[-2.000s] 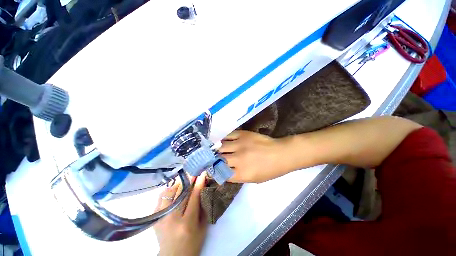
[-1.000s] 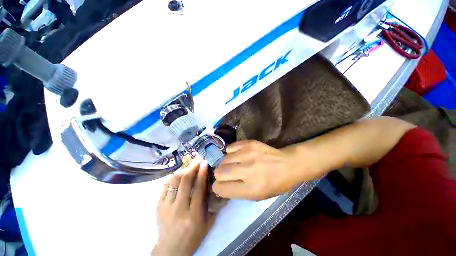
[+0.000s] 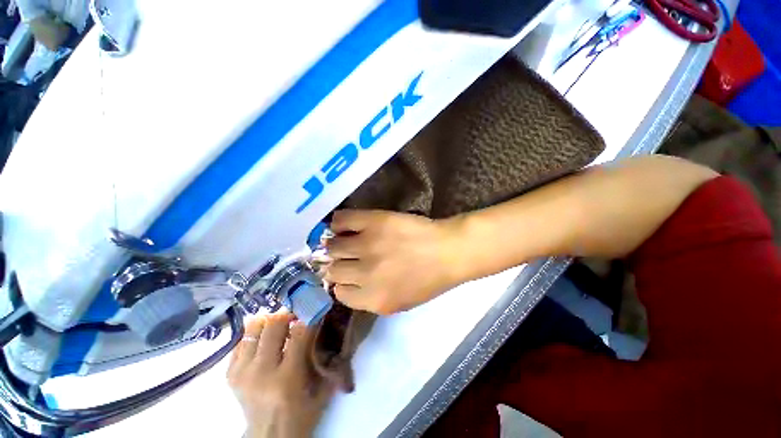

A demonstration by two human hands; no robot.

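The brown woven garment piece (image 3: 514,141) lies under the machine arm, bunched near the needle area, with a fold hanging between my hands. My right hand (image 3: 390,261) is curled on the cloth beside the grey-blue block (image 3: 308,301), its fingertips partly hidden by the machine. My left hand (image 3: 278,368), with a ring, holds the cloth's folded edge just below the block; its fingertips are partly hidden. The presser foot and needle cannot be made out. The white sewing machine head (image 3: 248,111) reads "JACK".
A curved metal guard (image 3: 146,395) and grey tension knob (image 3: 163,315) stand left of my hands. Red-handled scissors (image 3: 685,19) and small pink and blue tools (image 3: 623,26) lie at the far right. A measuring tape (image 3: 488,346) edges the table. A red object (image 3: 732,64) is beyond it.
The view has moved closer to the machine, so its head looks larger. My right hand has shifted up against the block. The cloth fold between my hands now shows more, with dark cloth inside.
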